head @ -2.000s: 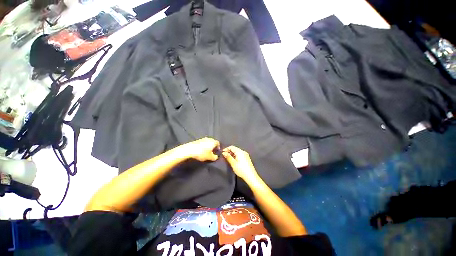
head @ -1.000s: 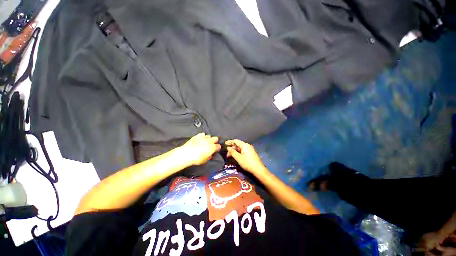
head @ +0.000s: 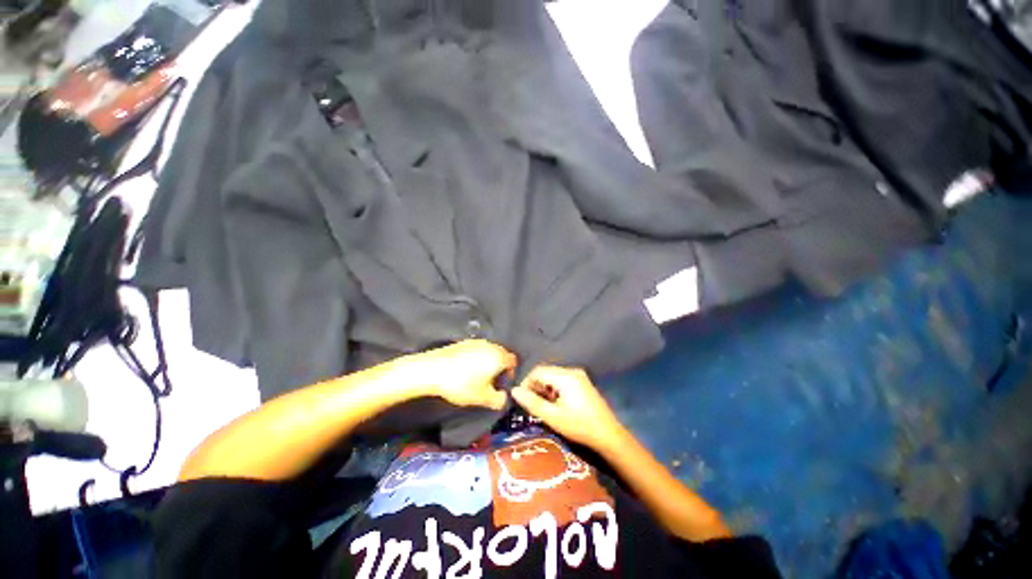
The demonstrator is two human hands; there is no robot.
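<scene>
A dark grey suit jacket (head: 487, 249) lies front up, its lower front edge at my body. A round button (head: 474, 327) shows just above my left hand. My left hand (head: 481, 373) is closed on the jacket's front edge. My right hand (head: 560, 402) is curled close beside it, fingertips at the same edge, with small dark reddish thread snips (head: 544, 390) partly showing in the fist. The snips' tip and any thread are too small to tell.
More grey jackets (head: 724, 136) lie at the right and beneath. Tangled black hangers (head: 96, 283) and a red and black plastic bag (head: 102, 96) are at left. A pale bottle (head: 45, 405) stands at the left edge. Blue floor (head: 781, 418) is at the right.
The view dipped closer to the jacket, then shifted back a little. The jacket's lower front is drawn toward my body. Both hands stay together at its edge. The person's dark-clothed limb at right has left view.
</scene>
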